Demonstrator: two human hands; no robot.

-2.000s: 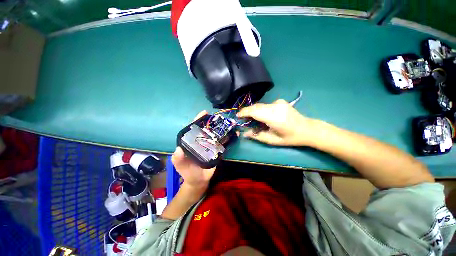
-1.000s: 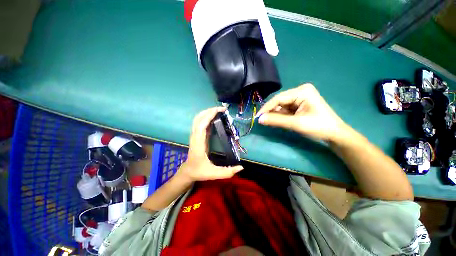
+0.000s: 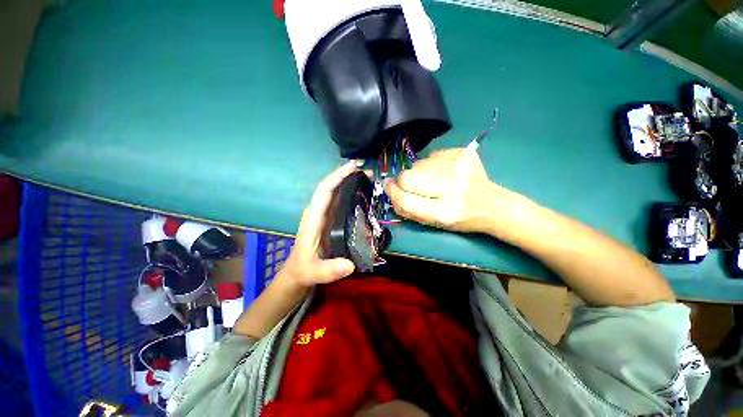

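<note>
My left hand [image 3: 314, 236] holds a camera front module [image 3: 355, 221] on edge at the bench's front edge, its open back with silver and white parts turned right. My right hand [image 3: 440, 189] has its fingertips closed at the wire harness [image 3: 391, 159], beside the module's upper end; the fingertips hide what they pinch. A thin tool [image 3: 484, 133] sticks out behind my right hand. The coloured wires hang from the open end of the black pan-tilt housing [image 3: 371, 89], which joins the white camera body [image 3: 326, 20] lying above my hands.
Waiting front modules [image 3: 683, 232] stand grouped at the right of the green bench [image 3: 187, 114]. A blue plastic crate [image 3: 61, 277] at lower left holds camera bodies [image 3: 198, 238]. A metal post [image 3: 656, 23] stands at the upper right. A brown box [image 3: 542, 308] shows below the bench.
Since one second ago, my right hand has moved left and down against the module, and the thin tool now shows behind it. Earlier the module lay flatter; it has been turned on edge.
</note>
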